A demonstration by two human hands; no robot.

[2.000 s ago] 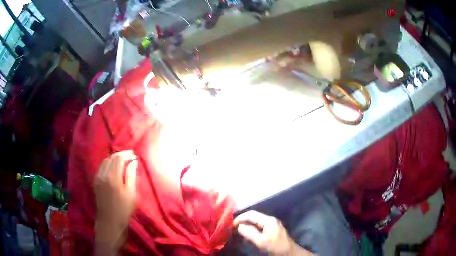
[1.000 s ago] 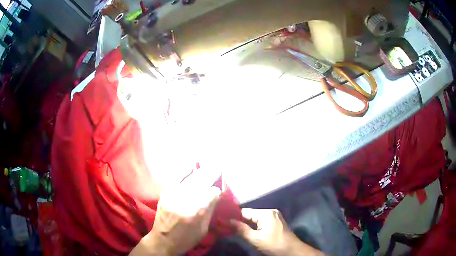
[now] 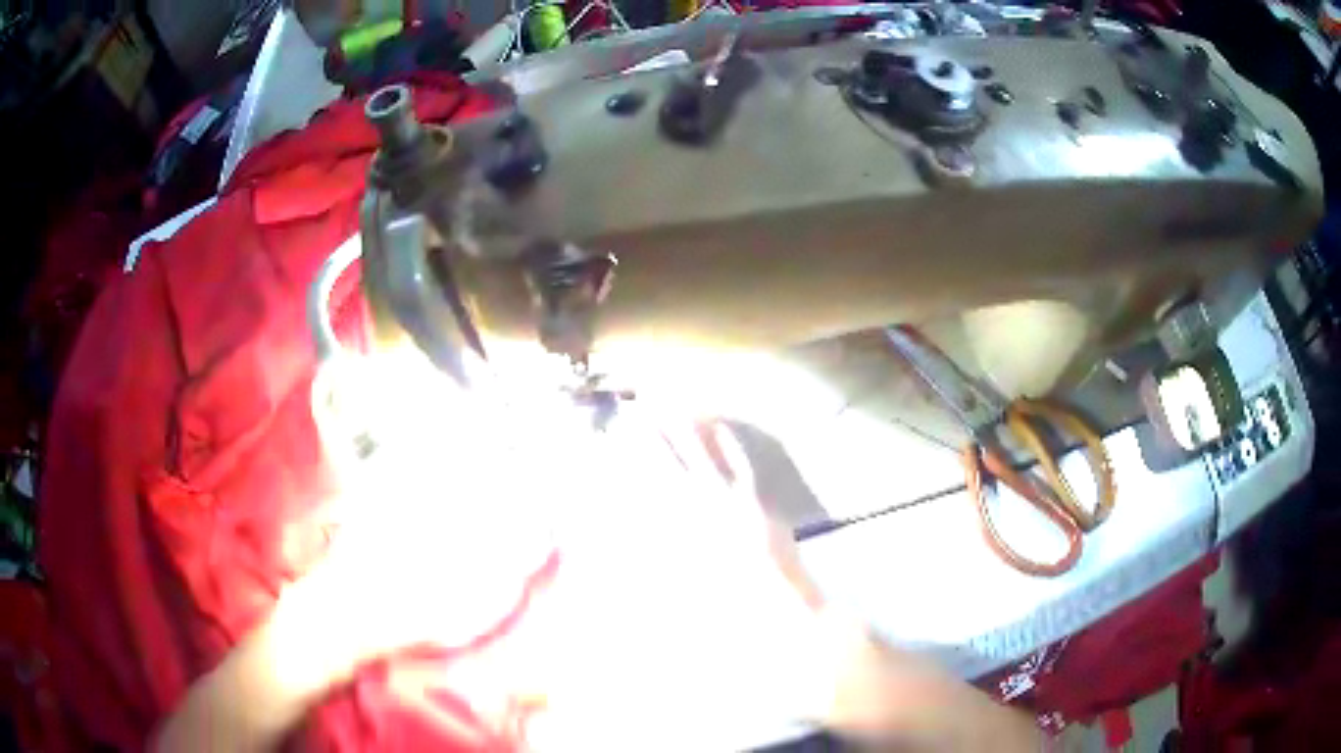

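Note:
Red fabric lies bunched left of the needle and over the front of the machine bed; near the needle it is washed out to white. The beige sewing machine head spans the top. Its presser foot and needle are partly lost in glare. My left hand reaches in from the lower left onto the fabric, its fingers lost in glare. My right hand reaches in from the lower right, also mostly washed out. What the fingers do is hidden.
Scissors with orange-brown handles lie on the bed under the arm at right. A small round container sits beside the control panel. Thread spools stand behind the machine. More red cloth hangs at lower right.
The view has shifted, showing more of the machine's top. Both hands have moved from the front edge up onto the bed, in the glare near the needle.

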